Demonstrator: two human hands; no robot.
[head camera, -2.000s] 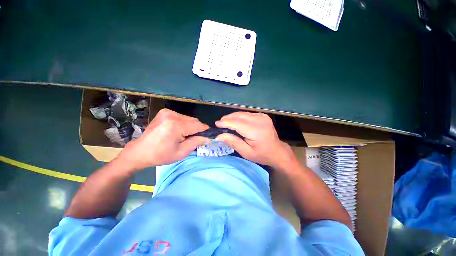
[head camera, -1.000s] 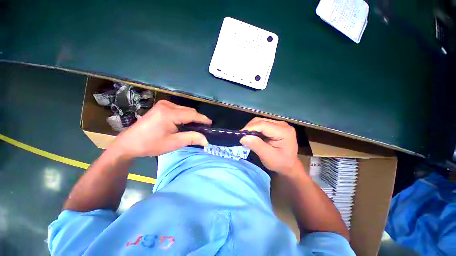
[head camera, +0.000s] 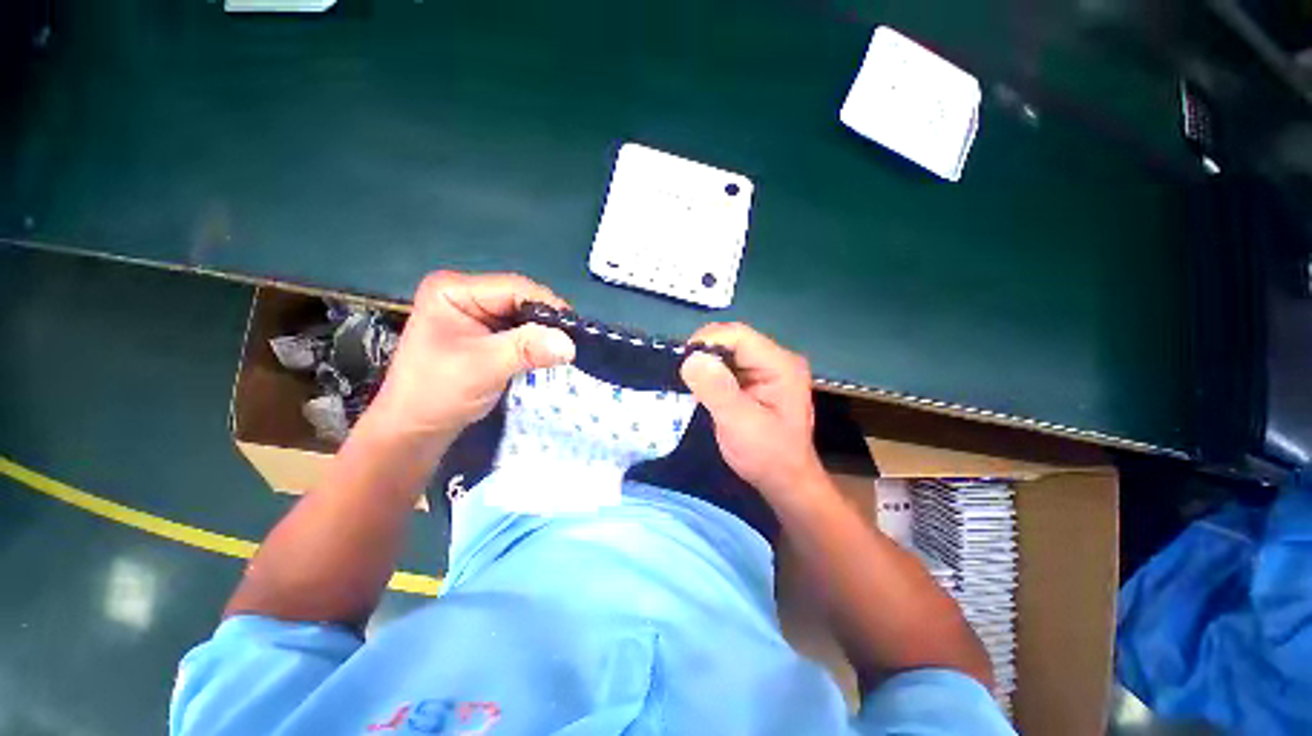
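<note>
A black sheet of feet is stretched between my hands at the bench edge, with a row of white gaps along its top fold. Its white release liner with blue print hangs over my lap. My left hand pinches the sheet's left end between thumb and fingers. My right hand pinches its right end. A white cover lies flat on the bench just beyond my hands, with black rubber feet at its two right corners. No foot shows at its left corners.
A stack of covers lies on the green bench at back right; another white piece is cut off at the top left. The left carton holds crumpled waste. The right carton holds white plates on edge. Blue cloth shows at far right.
Both hands have risen toward the bench edge with the black sheet. More of the printed liner now shows below it. The camera view has shifted, bringing the top-left white piece into view.
</note>
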